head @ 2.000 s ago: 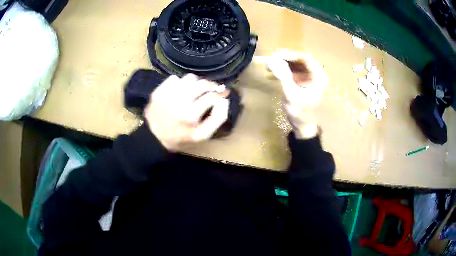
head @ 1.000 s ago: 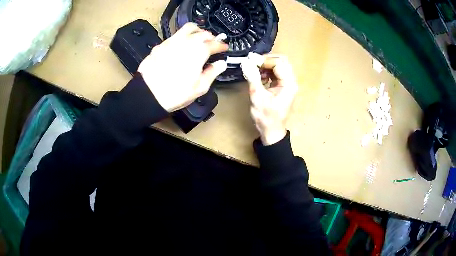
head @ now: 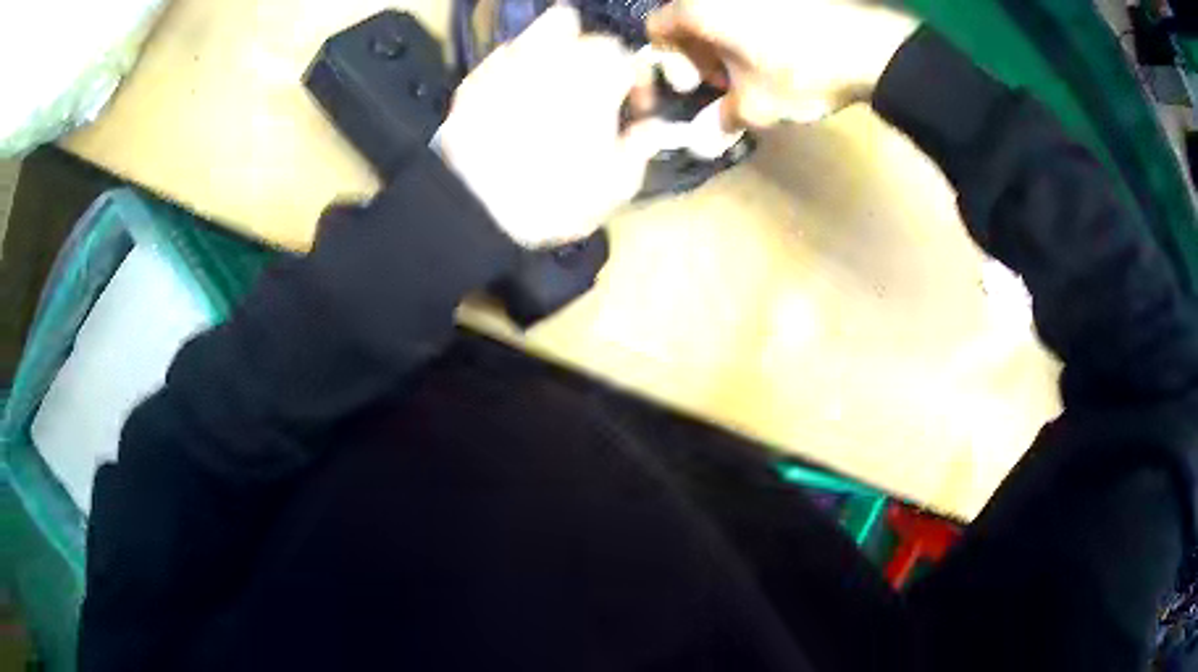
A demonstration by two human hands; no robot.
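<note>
The black fan head (head: 690, 168) lies on the bench at the top of the view, mostly hidden by my hands and partly cut off by the top edge. Its black oblong base (head: 381, 85) shows on both sides of my left hand and wrist. My left hand (head: 558, 131) is over the fan's left front side, fingers bent. My right hand (head: 775, 59) reaches in from the right, and its fingertips meet my left fingertips over the front rim. Both hands are bright and blurred, so I cannot tell whether a white strip is between the fingers.
The tan bench (head: 775, 302) runs down to the right. A white plastic-wrapped bundle (head: 66, 66) is at the upper left. A green crate (head: 66, 250) is below the bench at left. A red stool (head: 920, 538) partly shows below at right. A green belt (head: 1051, 118) runs behind.
My right hand has moved up and now comes in from the right, its forearm raised over the bench. The fan sits higher in view. The white strip seen between my hands is no longer clear.
</note>
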